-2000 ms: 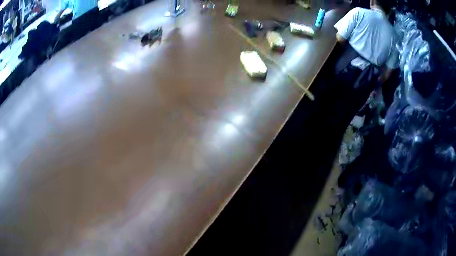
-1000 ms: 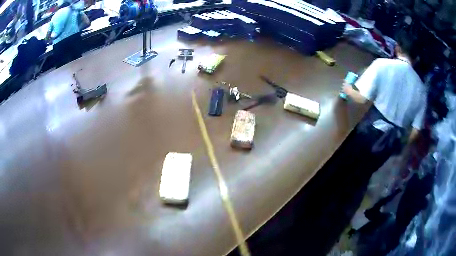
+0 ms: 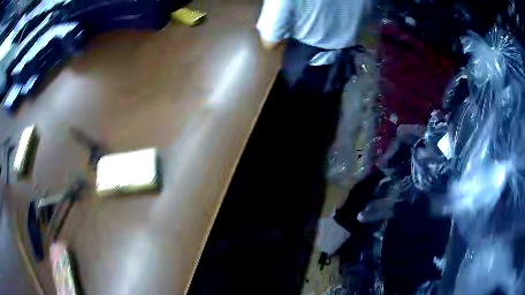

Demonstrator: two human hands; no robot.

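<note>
Neither of my hands is in the picture. The brown cutting table [image 3: 190, 132] lies in front of me on the left, blurred. A pale yellow block [image 3: 128, 171] lies on it near the middle. A narrower pale block [image 3: 25, 151] is at the left, and a reddish patterned block [image 3: 63, 268] is at the lower left, cut off by the lower edge. Dark tools [image 3: 63, 210], too blurred to name, lie between the blocks. A small yellow piece [image 3: 189, 16] lies at the far end of the table.
A person in a light shirt [image 3: 322, 23] stands at the table's far right edge. Plastic-wrapped rolls [image 3: 483, 173] are piled on the right, with red fabric [image 3: 411, 75] behind. Scraps lie on the tan floor aisle [image 3: 315, 271]. Dark cut stacks [image 3: 43, 52] stand at the upper left.
My view has swung right and moved closer to the blocks. The person now shows nearer the top middle, turned away, and the teal cylinder is no longer in view.
</note>
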